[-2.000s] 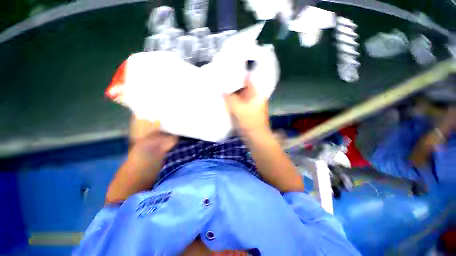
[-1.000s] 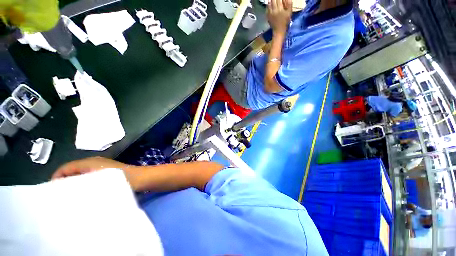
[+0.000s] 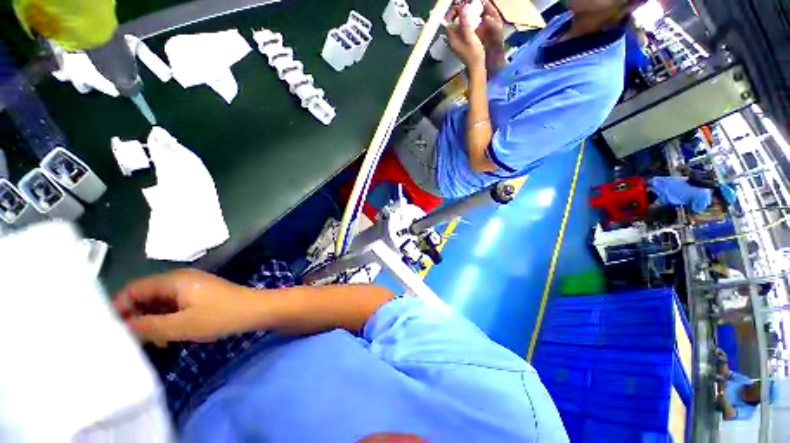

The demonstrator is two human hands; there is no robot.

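A large white sheet, probably tissue [image 3: 65, 346], fills the lower left close to the camera. My right hand [image 3: 186, 307] is beside its edge, with fingers curled and a gap at the thumb. The fingertips meet the sheet's edge, so I cannot tell if they grip it. My left hand is not in view. Open white housings [image 3: 74, 173] stand in a row on the dark green bench, partly covered by the sheet. A small white fitting [image 3: 131, 156] lies beside a white tissue [image 3: 184, 199].
A yellow-wrapped glue tool [image 3: 74, 22] points down over the bench at upper left. Behind lie another tissue [image 3: 203, 56], a joined white strip [image 3: 294, 76] and grouped housings [image 3: 346, 41]. A pale rail [image 3: 394, 112] crosses towards a neighbouring worker [image 3: 537, 108]. Blue bins [image 3: 606, 355] stand at right.
The view has shifted slightly, so the bench items sit a little further right. The sheet has moved left and uncovers more of my right hand. It now covers most of the small white part near the housings.
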